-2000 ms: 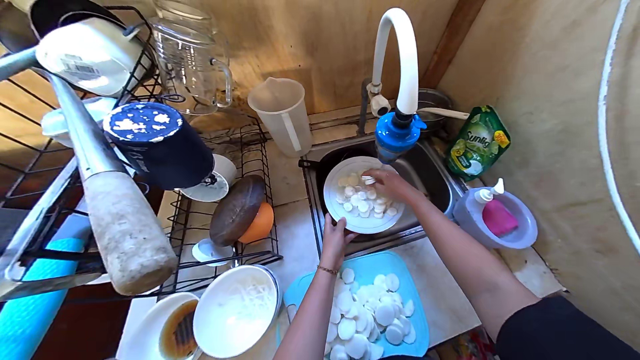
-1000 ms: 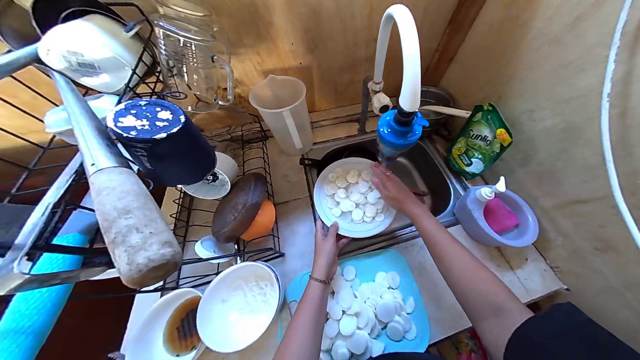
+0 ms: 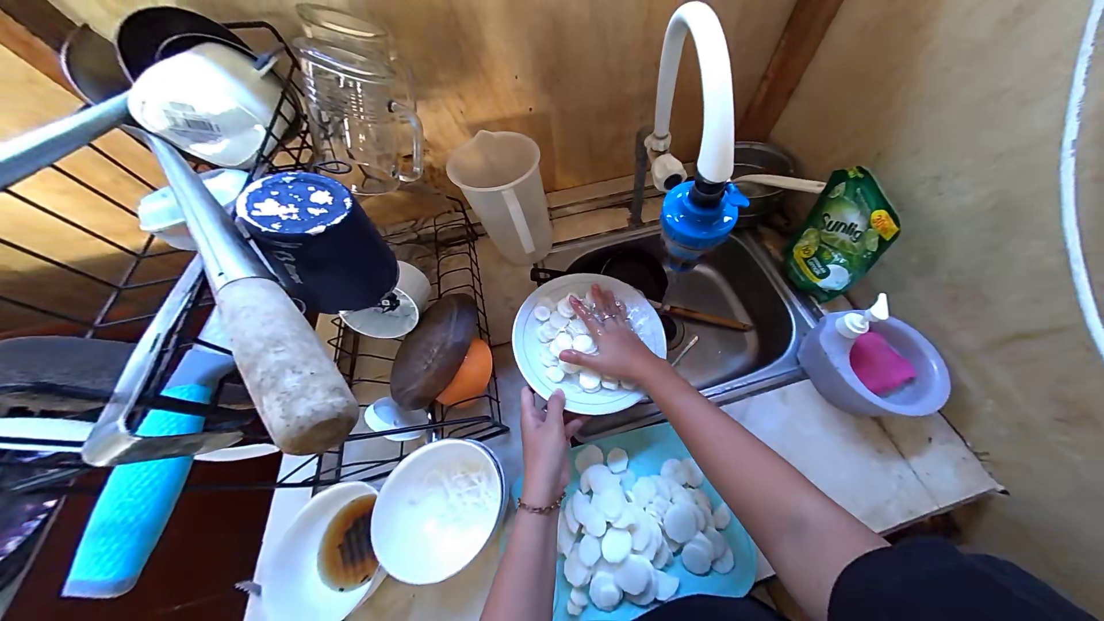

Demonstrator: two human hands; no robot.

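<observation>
My left hand (image 3: 545,440) grips the near rim of a white plate (image 3: 528,323), which is held at the left edge of the sink. Small white round slices (image 3: 552,332) lie on the plate in what looks like water. Over them my right hand (image 3: 614,338) is spread, fingers apart, its fingertips touching the slices. Closer to me, many larger white slices (image 3: 634,526) are heaped on a light-blue cutting board (image 3: 737,573). Beyond the plate hangs a white faucet (image 3: 716,95) with a blue filter head (image 3: 700,216).
Left are a wire dish rack (image 3: 470,259), a white bowl (image 3: 440,513) and a bowl with brown liquid (image 3: 297,552). A plastic pitcher (image 3: 509,198) stands behind. The steel sink (image 3: 733,293) holds a pan and utensils. Right are a green soap pouch (image 3: 841,233) and a lavender basin (image 3: 927,392).
My right hand has moved from the plate's right edge onto the slices, with its fingers spread. Two seconds ago its fingers were bunched over them. My left hand still supports the plate's near rim.
</observation>
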